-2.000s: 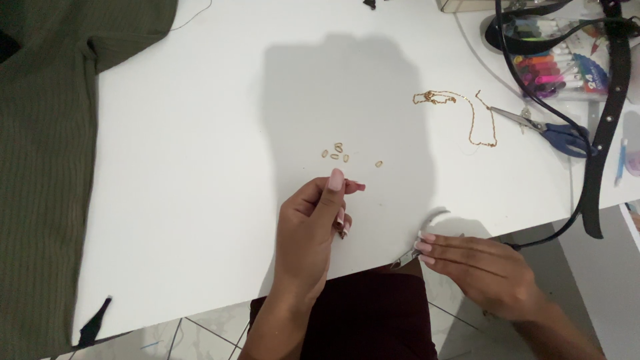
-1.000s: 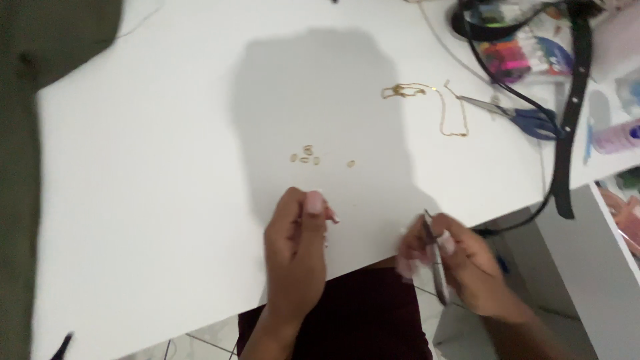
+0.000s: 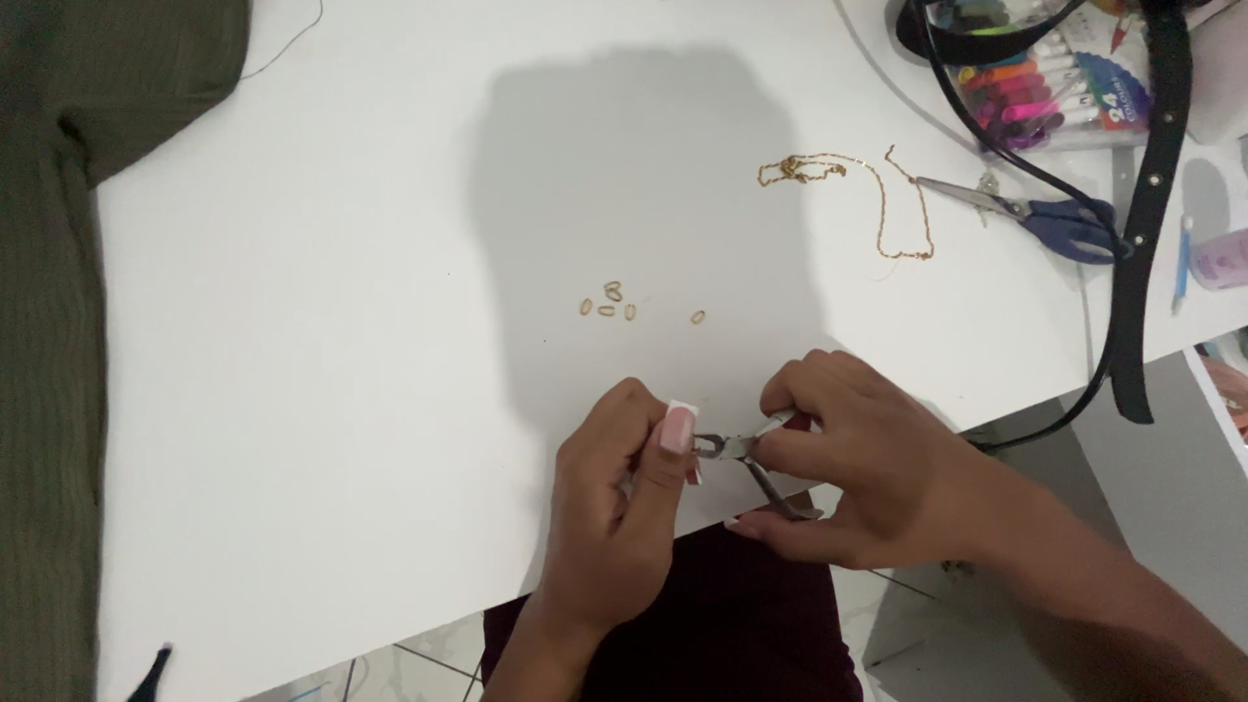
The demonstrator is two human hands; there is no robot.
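My right hand (image 3: 868, 468) holds small metal pliers (image 3: 731, 448), one handle under the thumb and fingers, the other handle lower down. The jaws reach the fingertips of my left hand (image 3: 624, 497), whose thumb and index finger are pinched together; whatever lies between them is too small or hidden to tell. Beyond the left hand, several oval gold-coloured links (image 3: 606, 311) lie grouped on the white table, with one more link (image 3: 698, 317) apart to their right. A gold-coloured chain (image 3: 882, 210) is spread farther back on the right.
Blue-handled scissors (image 3: 1063, 229) lie beside the chain, their tip touching it. A black belt (image 3: 1150, 205) and a cable cross the right side, over a pack of coloured markers (image 3: 1033, 97). Dark green ribbed fabric (image 3: 49, 390) covers the left edge. The table's front edge runs below my hands.
My right hand has brought the pliers left to my left fingertips; they were apart from that hand in both earlier frames. The loose links and chain lie as before.
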